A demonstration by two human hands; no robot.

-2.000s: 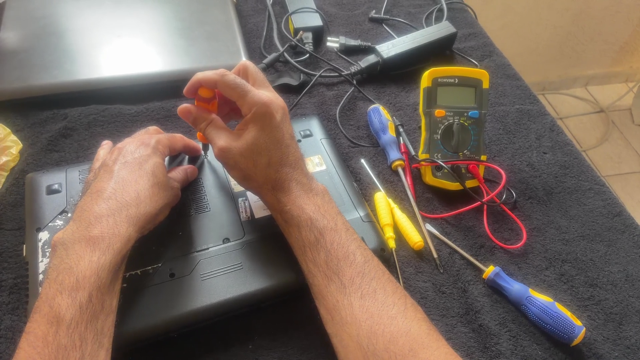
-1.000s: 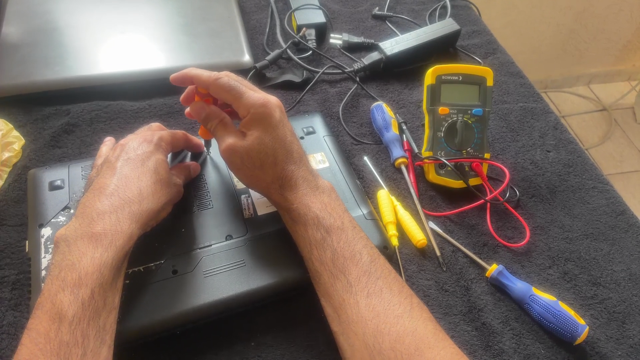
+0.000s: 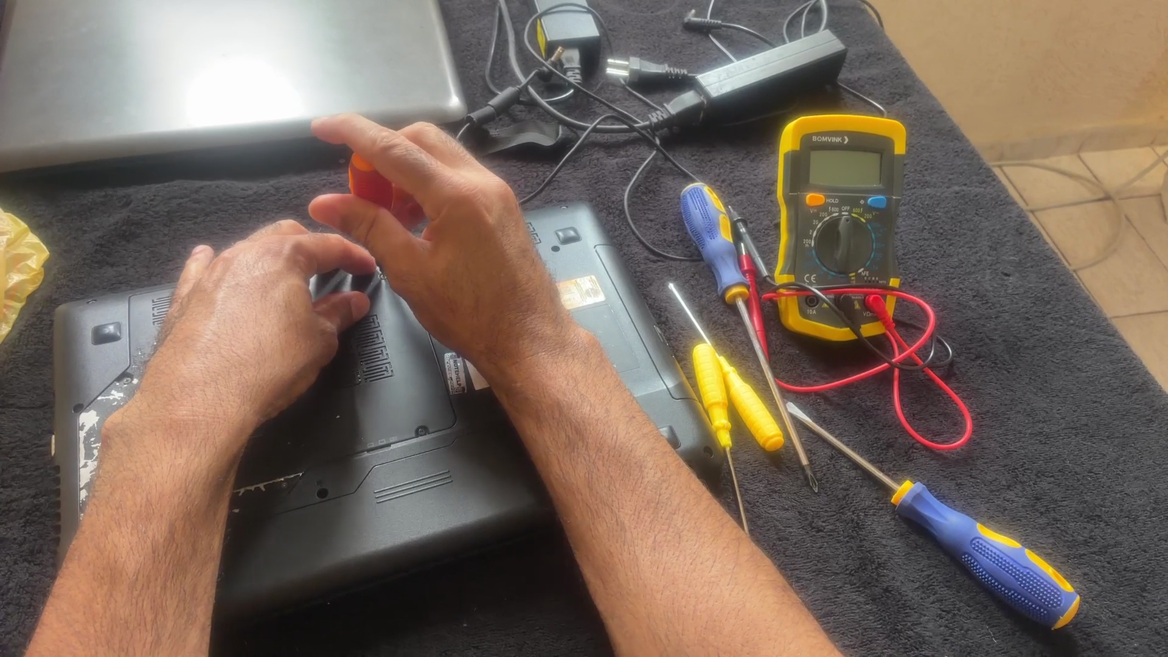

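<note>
A black laptop lies bottom side up on a dark towel. My right hand holds the orange-red handle of a screwdriver above the laptop's bottom cover; its lower end is hidden by my fingers. My left hand rests on the cover, its index finger and thumb apart just beside the screwdriver's lower end. Whether those fingertips pinch anything small cannot be seen. Stickers and a vent grille show on the laptop's underside.
On the right lie two blue-and-yellow screwdrivers, two yellow screwdrivers and a multimeter with red and black leads. Behind are power adapters with tangled cables and a closed silver laptop. Yellow crumpled plastic sits at the left edge.
The fingers of my right hand have shifted on the screwdriver handle, with the index finger now stretched out. My left hand has stayed in nearly the same place on the laptop.
</note>
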